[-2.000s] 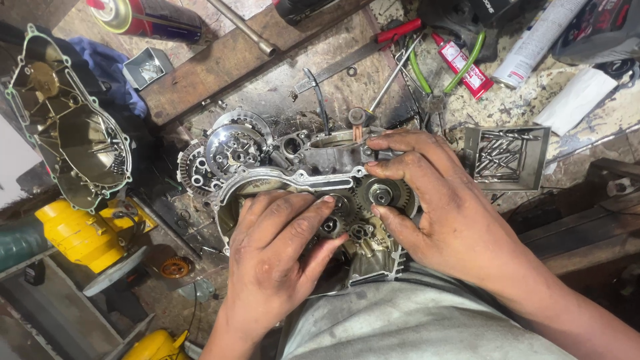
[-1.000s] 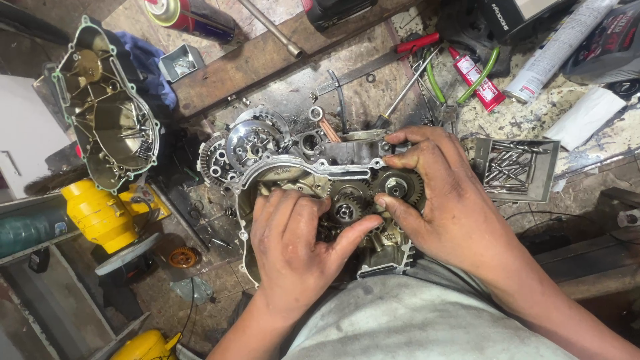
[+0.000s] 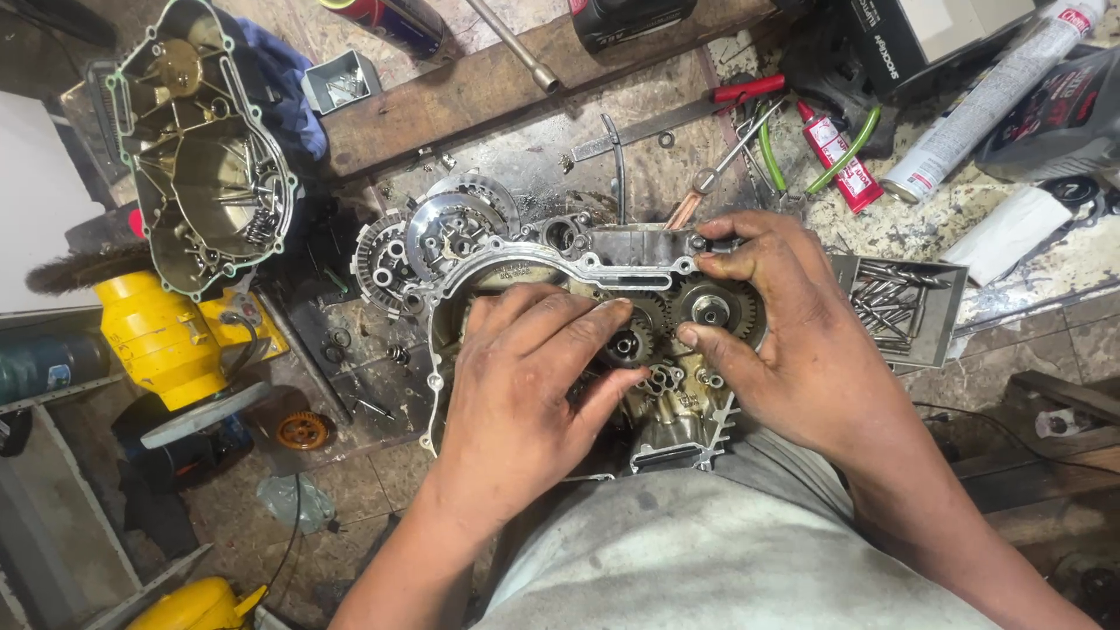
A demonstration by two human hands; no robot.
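An open engine crankcase (image 3: 612,269) lies on the bench close to my body, with gears inside. My left hand (image 3: 534,376) reaches over its left part, with thumb and index finger at the small steel gear (image 3: 628,346); the other fingertips are hidden. My right hand (image 3: 779,324) spans the larger toothed gear (image 3: 713,306) on the right, thumb at its lower left edge and fingers on the case's upper rim. Whether either hand grips its gear is unclear. Clutch parts (image 3: 446,227) rest behind the case, and a connecting rod (image 3: 691,206) sticks up beyond its rim.
An engine side cover (image 3: 206,157) holding bolts stands at upper left, above a yellow bench grinder (image 3: 157,341). A wooden beam (image 3: 437,105) crosses behind. At right are a tray of bolts (image 3: 949,315), green-handled pliers (image 3: 844,153), a red tube (image 3: 836,162) and a spray can (image 3: 989,105).
My left hand's fingers have shifted over the small gear, and its thumb now sits closer to the index finger than one second ago. My right hand stays at the larger gear.
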